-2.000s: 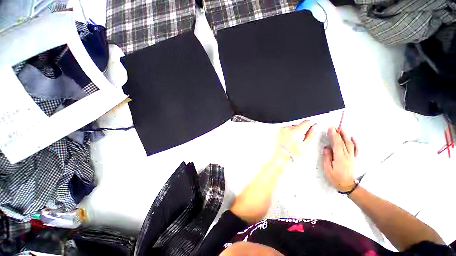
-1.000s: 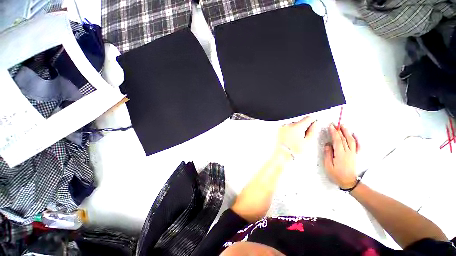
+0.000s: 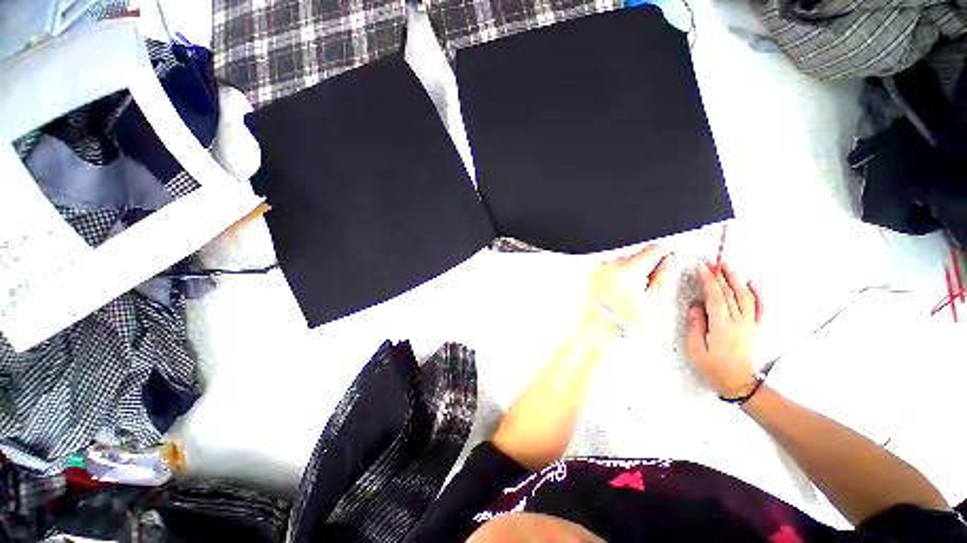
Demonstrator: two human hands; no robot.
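Note:
Two flat black panels, a left one (image 3: pixel 366 191) and a right one (image 3: pixel 599 133), lie side by side, their inner corners meeting at the bottom. Plaid cloth (image 3: pixel 308 48) lies against their upper edges. My left hand (image 3: pixel 628 288) rests on the table just below the right panel's lower edge, fingers slightly bent and apart, with nothing visible in it. My right hand (image 3: pixel 725 331) lies palm down to its right. A thin red stick (image 3: pixel 722 247) sticks out from between its fingertips towards the panel's lower right corner.
A white card template (image 3: pixel 228 217) with a square window lies on checked garments (image 3: pixel 117 361) at the left. A folded dark plaid bundle (image 3: pixel 398 456) is near my left forearm. Striped (image 3: pixel 848 37) and black garments (image 3: pixel 912 159) lie right. Red marks (image 3: pixel 951 292) show on the table.
The panels, plaid cloth and card sit slightly higher and further left in the picture. Both hands stay almost still, and the red stick still shows at my right fingertips.

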